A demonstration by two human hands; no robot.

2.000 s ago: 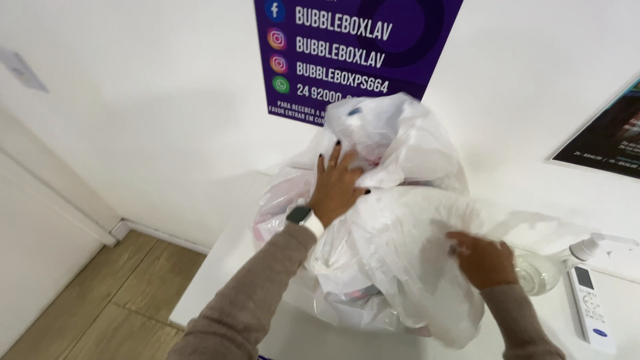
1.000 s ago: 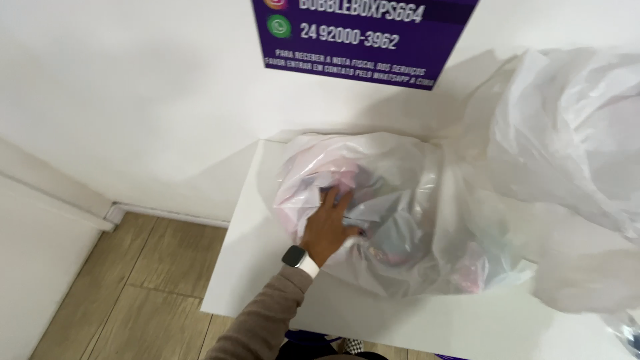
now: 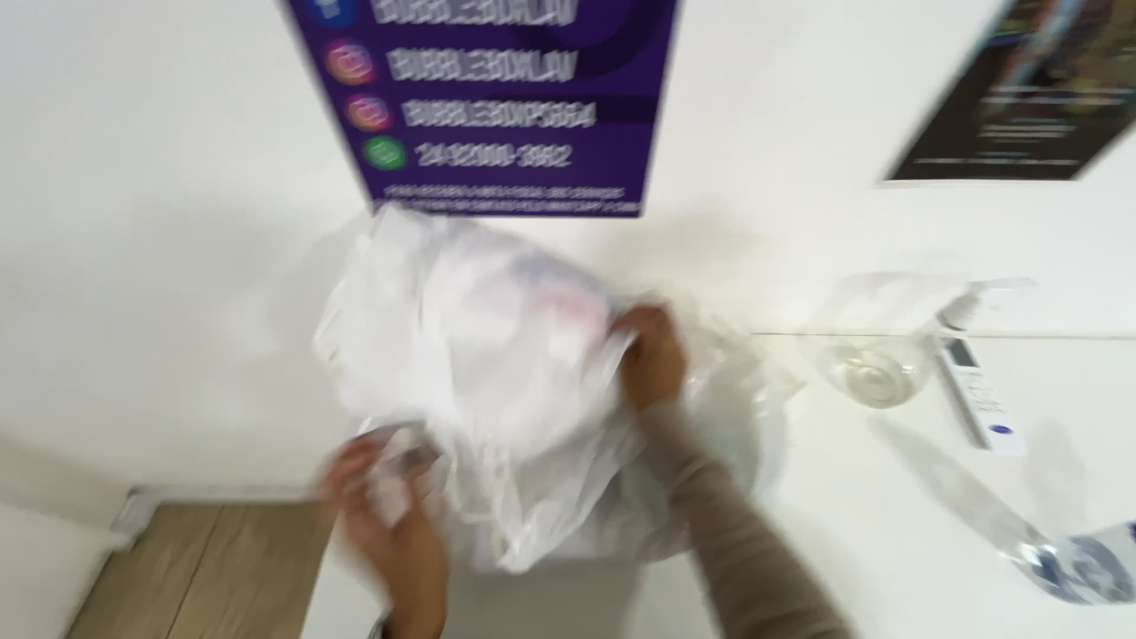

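Note:
A full white plastic bag (image 3: 479,337), with pinkish and bluish contents showing through, stands above the white table (image 3: 887,532). On the bag's right side, my right hand (image 3: 652,355) grips its plastic. At the lower left, my left hand (image 3: 382,506) is blurred, its fingers closed around a bunch of the thin plastic. Behind my right forearm lies a second translucent bag (image 3: 741,426), partly hidden by the arm and the first bag.
On the table's right are a clear rounded container with a pump (image 3: 874,373), a white remote control (image 3: 981,395) and a clear plastic bottle (image 3: 1083,568) lying on its side. A purple sign (image 3: 497,106) and a dark poster (image 3: 1021,98) hang on the wall behind.
One second ago my left hand pressed on a bag lying on the table, with a whiter bag at the right. Now both hands hold a white bag at the left. The view has shifted.

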